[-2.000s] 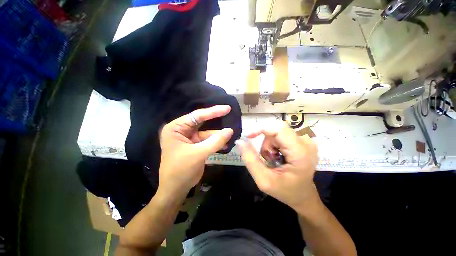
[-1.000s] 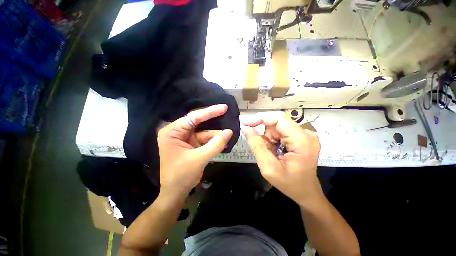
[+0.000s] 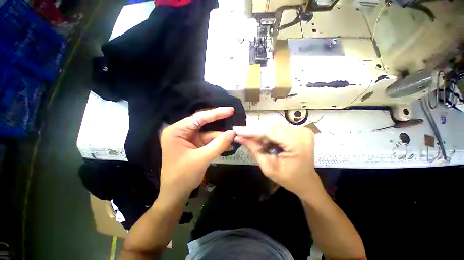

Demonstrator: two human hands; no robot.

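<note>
A black knit garment (image 3: 157, 56) lies over the left part of the white table, its red edge at the top. My left hand (image 3: 191, 147) is inside the round hem opening (image 3: 235, 109), thumb and index finger holding the hem. My right hand (image 3: 285, 155) has its thumb and fingertips pinched together at my left thumb tip, at the hem. Whether they hold a thread is too small to tell. A small dark purple tool, seemingly thread snips (image 3: 274, 151), sits in the right palm, mostly hidden by the fingers.
The cream sewing machine bed (image 3: 330, 73) is behind my right hand, with needles and presser foot (image 3: 262, 43) and tan strips (image 3: 281, 68) at its left. A thin tool (image 3: 399, 125) and brown scrap (image 3: 429, 140) lie at right. Blue crates (image 3: 25, 61) stand far left.
My right hand has moved left, and its fingertips now meet my left thumb at the hem. My left hand has stayed nearly still on the hem.
</note>
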